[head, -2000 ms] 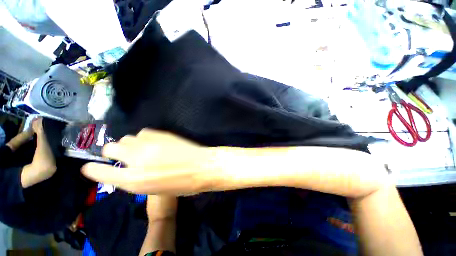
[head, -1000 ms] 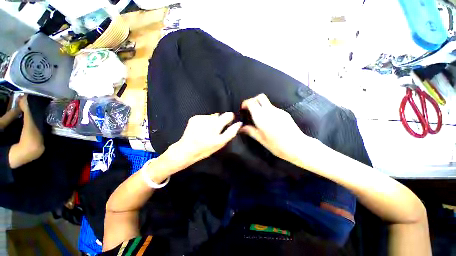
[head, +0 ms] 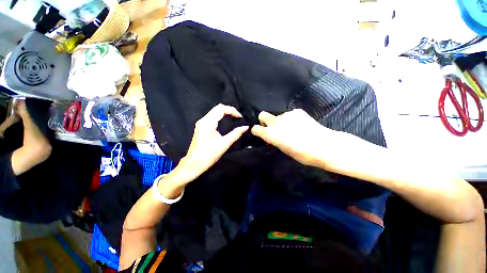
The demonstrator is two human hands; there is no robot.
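A black, finely striped garment piece (head: 203,69) lies over the white table's front edge and hangs towards my lap. My left hand (head: 213,136) is at its middle, with thumb and fingertips curved around a fold of dark cloth. My right hand (head: 288,133) is just right of it, its fingertips pinching the same dark fold. The fingertips of both hands are close together but apart. What lies inside the fold cannot be made out. The cloth's right part shows paler stripes.
Red-handled shears (head: 460,106) and a yellow tool (head: 474,84) lie at the right on the white table (head: 416,138). A grey box with a round grille (head: 33,66), a white plastic bag (head: 99,69) and a tan coil (head: 111,25) stand left. Another person's arm (head: 31,139) shows far left.
The right hand has come across from the left, and both hands now meet at the cloth's middle. The garment piece is spread flatter. Since one second ago, the left thumb and fingers have parted wider.
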